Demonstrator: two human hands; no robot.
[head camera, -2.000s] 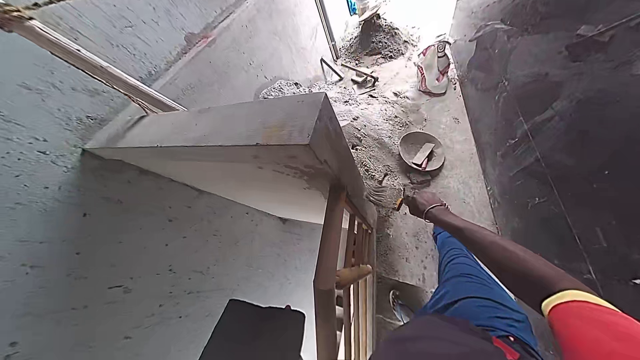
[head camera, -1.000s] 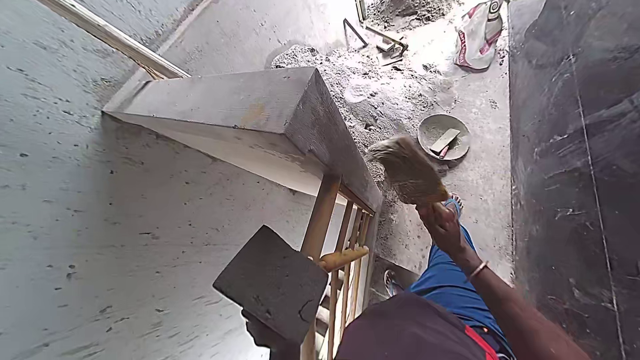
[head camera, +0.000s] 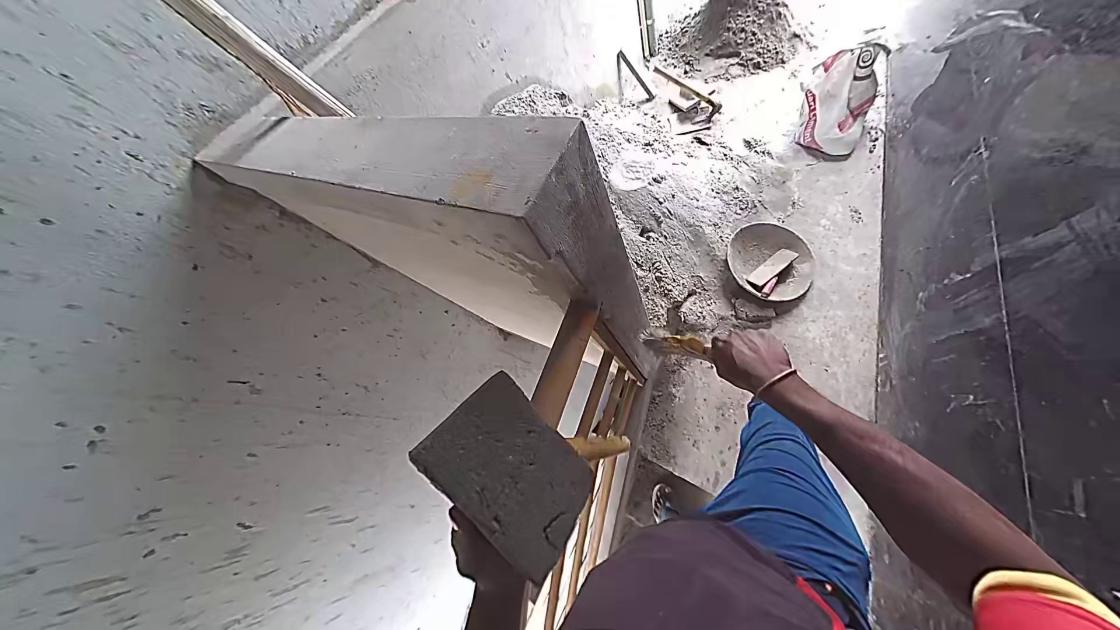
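Note:
My right hand (head camera: 751, 360) grips a brush (head camera: 681, 346) with a yellowish handle end. Its tip meets the lower side face of a grey plastered concrete ledge (head camera: 595, 227). Lower left, my left hand (head camera: 479, 551) holds a dark rectangular board (head camera: 507, 477) from beneath; its fingers are mostly hidden by the board. A wooden ladder (head camera: 569, 359) stands below the ledge, partly behind the board. To the right of the ledge, a round mortar pan (head camera: 742, 254) on the floor holds a flat pale block and a small reddish thing.
Loose mortar (head camera: 665, 201) lies along the ledge. Farther off are a sand heap (head camera: 744, 39), metal-framed tools (head camera: 691, 92) and a white and red cement bag (head camera: 836, 105). A plastered wall (head camera: 219, 420) fills the left, and a dark surface (head camera: 962, 306) runs down the right.
The brush, raised broad side up beside the ledge a second ago, is now down at the ledge's side face. The board was only partly in view two seconds ago; now my left hand shows under it.

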